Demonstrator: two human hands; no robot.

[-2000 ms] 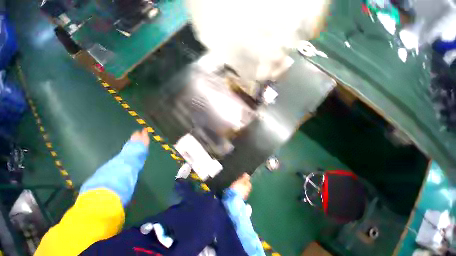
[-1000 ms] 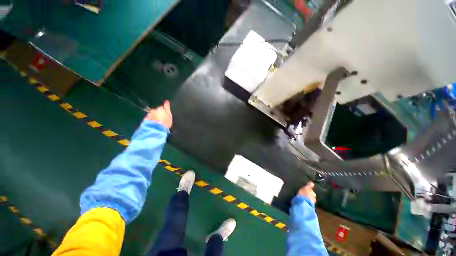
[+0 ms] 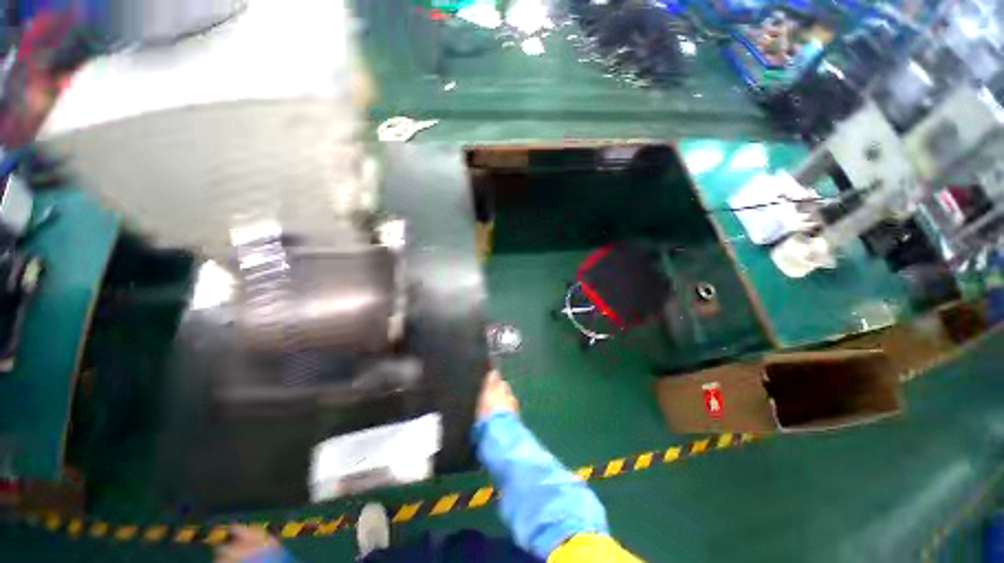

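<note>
My right hand (image 3: 495,394), in a light blue sleeve cover, is at the right edge of the dark bench top (image 3: 457,352). Its fingers are small and blurred, and I cannot tell whether it holds anything. My left hand (image 3: 248,543) is blurred at the bottom edge, lower left, partly cut off. No held thing is clear there. The large pale machine (image 3: 209,154) stands over the bench at the upper left, strongly blurred. A white paper sheet (image 3: 377,456) lies near the bench's front edge.
A round black stool with a red edge (image 3: 633,284) stands right of the bench. A pale foot-pedal-like thing (image 3: 503,338) is on the floor. A brown carton (image 3: 831,390) stands open below a green table (image 3: 815,275). Yellow-black tape (image 3: 479,497) crosses the floor in front.
The view has swung to the right, bringing the stool and carton into view. My left hand has gone from beside the bench to the bottom edge of the picture. My right hand shows beside the bench's right edge.
</note>
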